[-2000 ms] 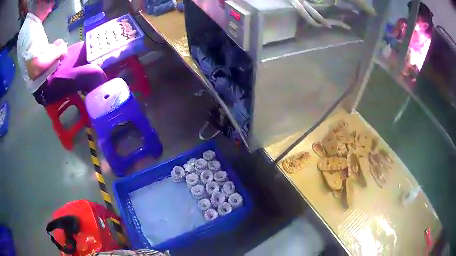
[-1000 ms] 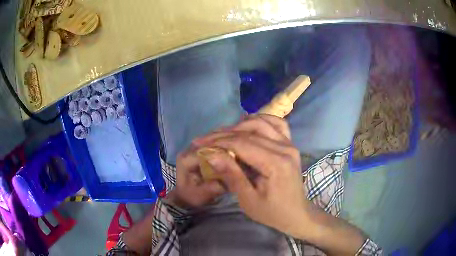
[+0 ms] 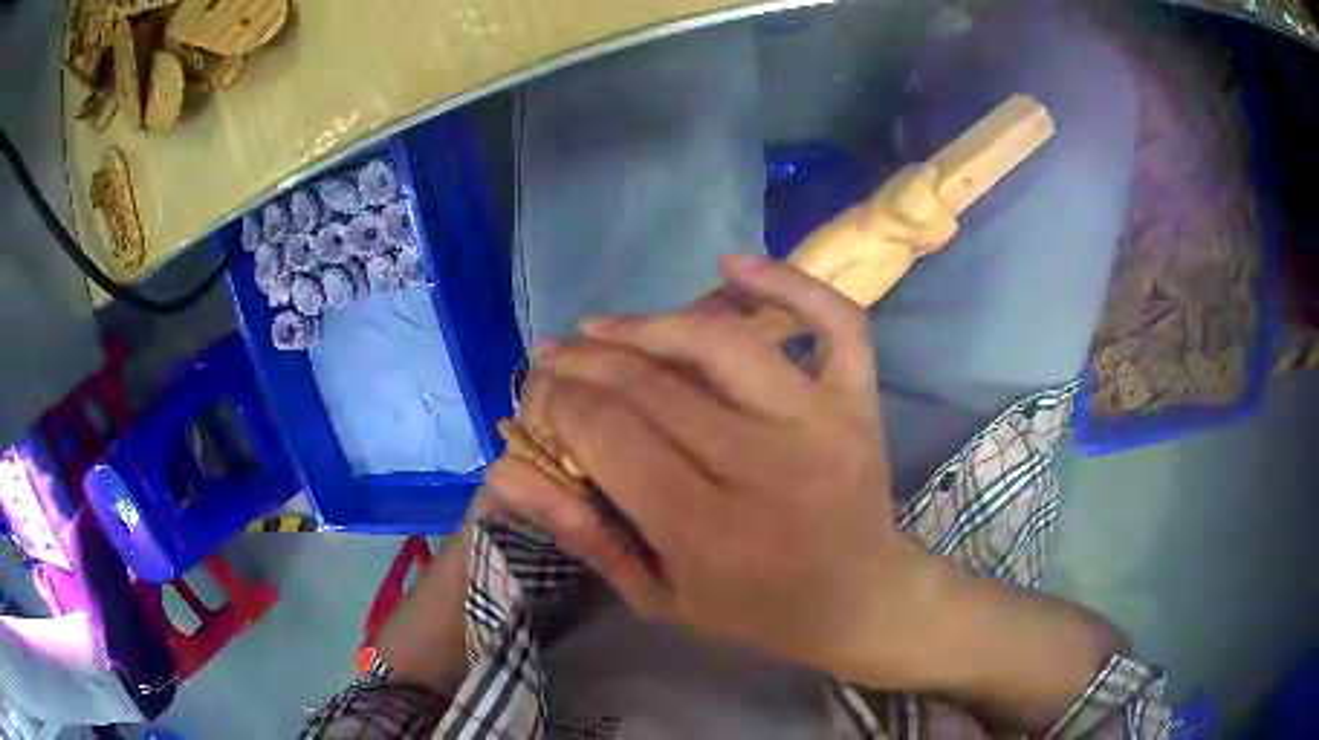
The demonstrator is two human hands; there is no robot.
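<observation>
A pale yellow-tan leg part point(image 3: 868, 246) lies slantwise over my lap, its squared end pointing up and right. My right hand point(image 3: 723, 448) is wrapped over its lower end, fingers curled around it. My left hand point(image 3: 557, 506) is beneath, mostly hidden by my right hand, and grips the same end. A thin tan edge, apparently of a sole piece point(image 3: 543, 451), shows between the hands at the left; the rest is hidden. Loose flat sole pieces point(image 3: 164, 90) lie on the table at the upper left, with one apart point(image 3: 119, 210) near its edge.
The tan table edge point(image 3: 434, 113) curves across the top. A blue tote point(image 3: 388, 503) with white ring-like parts stands left of my knees. A blue bin point(image 3: 1169, 429) of small brown pieces stands at the right. A blue stool point(image 3: 130, 521), red stools and a black cable point(image 3: 73, 260) are at the left.
My view has turned from the table to my lap. Since one second ago, the leg part has shifted up and right in view, and my right hand now covers the lower end more fully.
</observation>
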